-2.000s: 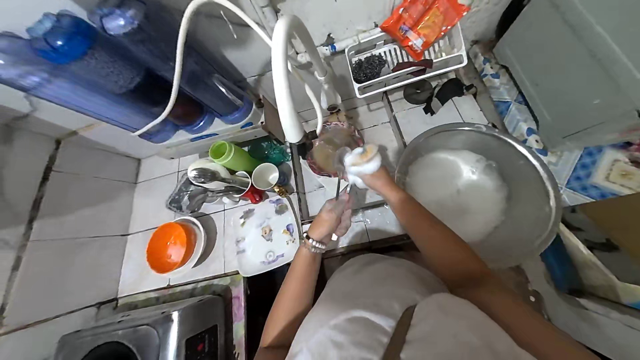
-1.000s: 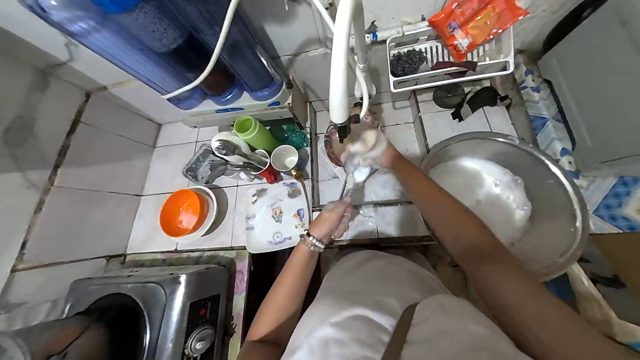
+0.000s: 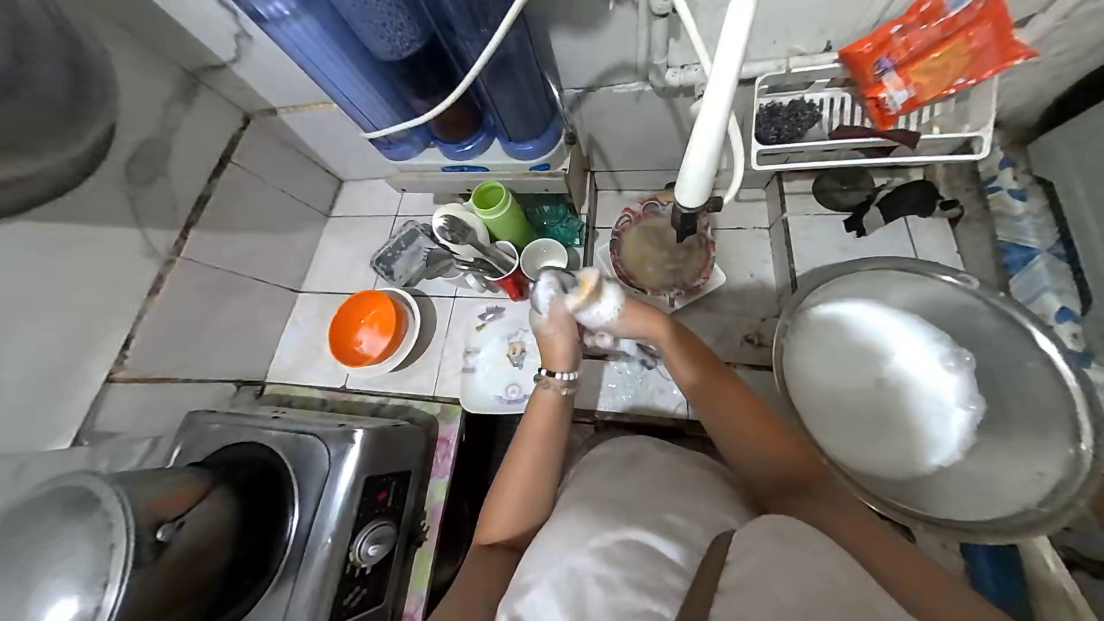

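My left hand (image 3: 556, 332), with a beaded bracelet at the wrist, is closed around a metal utensil (image 3: 552, 289) whose rounded end is covered in suds. My right hand (image 3: 630, 317) presses a foamy sponge (image 3: 597, 297) beside it. Both hands are above the tiled sink ledge, just below a white cup (image 3: 544, 257). Behind them a bowl of cloudy water (image 3: 662, 250) with a patterned rim stands under the black-tipped white faucet (image 3: 709, 112). A square white plate (image 3: 502, 362) lies left of my left wrist. To the right is a large metal basin (image 3: 1018, 414) of sudsy water.
An orange bowl (image 3: 366, 328) rests in a white one at left. Near it stand a green tumbler (image 3: 502, 214), a red mug (image 3: 515, 283) and metal cutlery (image 3: 483, 246). A gas stove (image 3: 336, 483) with a metal pot (image 3: 121, 543) is lower left. A white rack (image 3: 871, 155) holds an orange packet (image 3: 936, 60).
Both hands have moved left, from near the bowl under the faucet towards the cups. The hands are now close together, and the utensil is held more upright.
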